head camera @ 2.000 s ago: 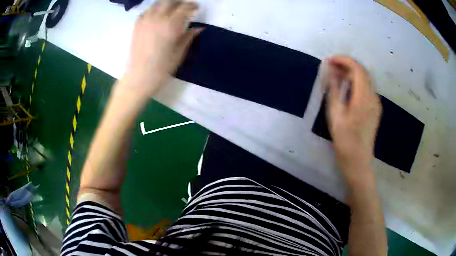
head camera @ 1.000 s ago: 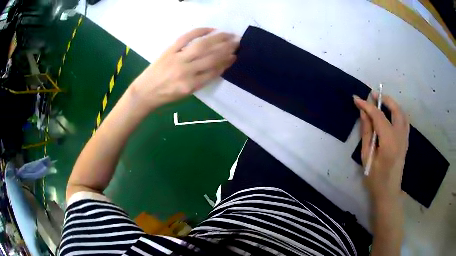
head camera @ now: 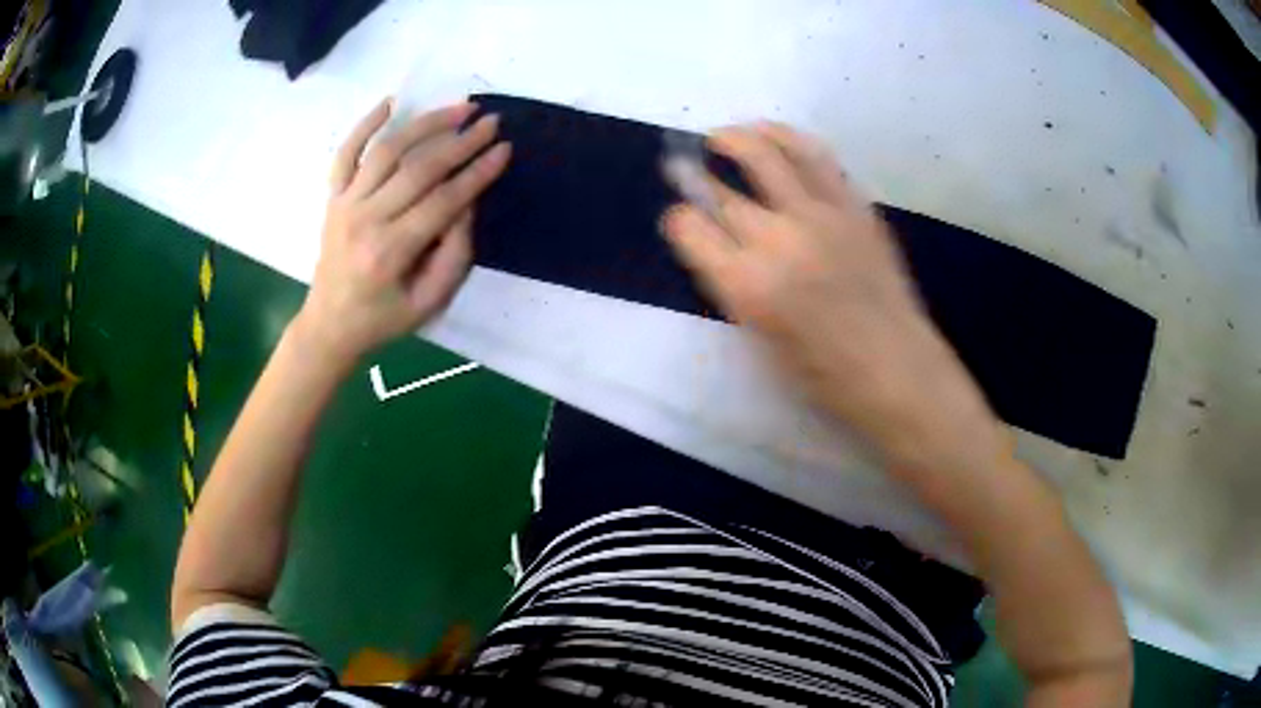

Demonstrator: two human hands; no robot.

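A dark cloth piece (head camera: pixel 581 201) lies flat on the white table. My left hand (head camera: pixel 412 221) rests at its left end, fingertips on its edge. My right hand (head camera: pixel 802 249) is over the cloth, blurred, with a blurred pale stick, likely the marking pen (head camera: pixel 696 180), between its fingers. More dark cloth (head camera: pixel 1044 332) lies to the right, beyond my right hand and forearm. My right hand hides where the two dark parts meet, so I cannot tell whether they touch or overlap.
The white table (head camera: pixel 968 83) has small dark specks. A yellow-tan card pattern (head camera: pixel 1155 62) lies at the top right. A dark cloth heap (head camera: pixel 297 31) and a round black item (head camera: pixel 108 94) are at the top left. Green floor with yellow-black tape (head camera: pixel 197 374) is on the left.
My right hand has moved left across the cloth, carrying the pale stick. The gap seen before between the two dark pieces no longer shows. My left hand remains at the left end.
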